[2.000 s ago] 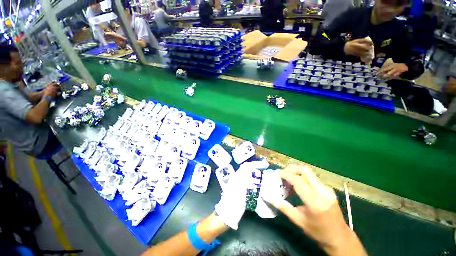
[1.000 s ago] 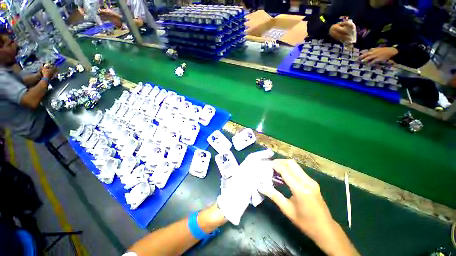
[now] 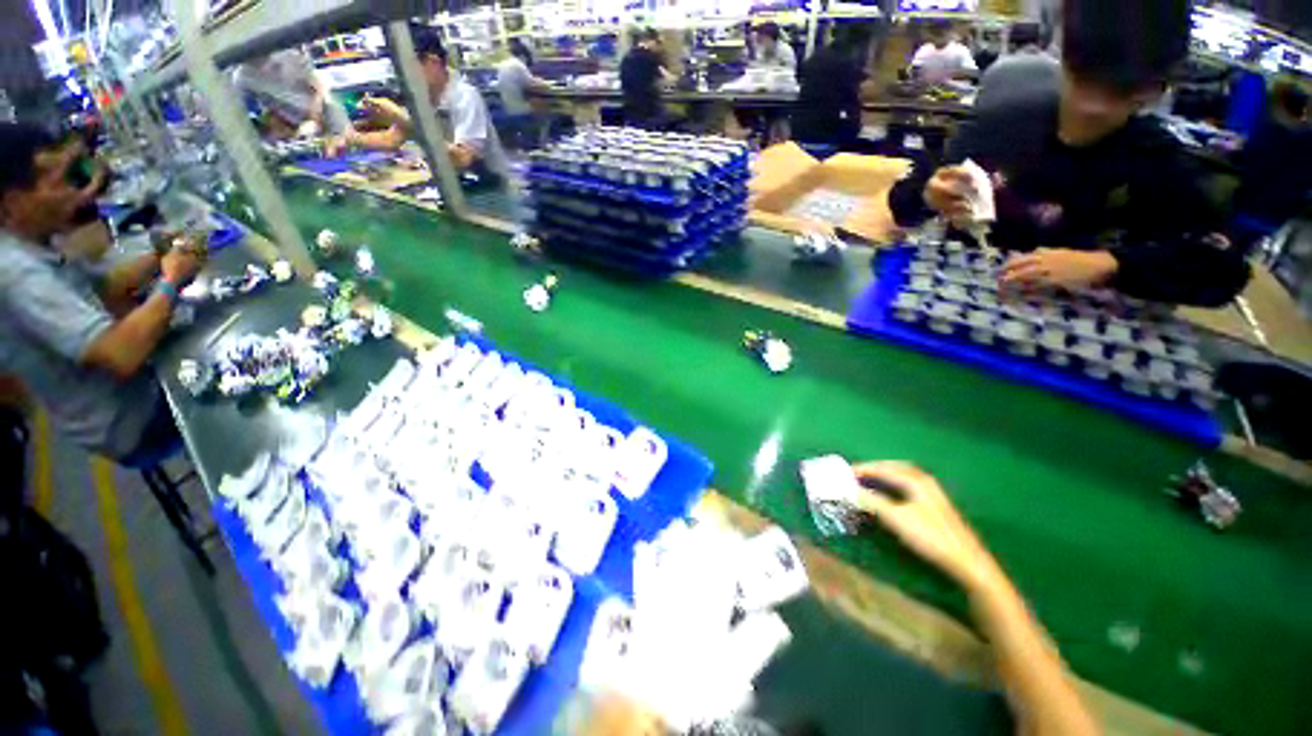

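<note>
A white plastic housing (image 3: 832, 493) with silvery and dark parts along its lower edge is over the green belt. The fingertips of my bare right hand (image 3: 921, 515) are on its right side. Whether it rests on the belt is unclear. My gloved left hand (image 3: 682, 611) is overexposed and blurred at the near bench edge, among loose white housings. One of these housings (image 3: 773, 569) lies against its right side; whether the glove grips it is hidden.
A blue tray (image 3: 669, 477) at left bears rows of white housings. Wired part-built units (image 3: 770, 351) lie along the green belt (image 3: 648, 345). Across it are stacked blue trays (image 3: 633, 216), a cardboard box (image 3: 849, 187) and a seated worker (image 3: 1072, 216) with a blue tray (image 3: 1029, 365).
My right hand has moved up and away from my left hand, out over the belt with a white housing. My left hand has stayed at the near bench. The view has shifted.
</note>
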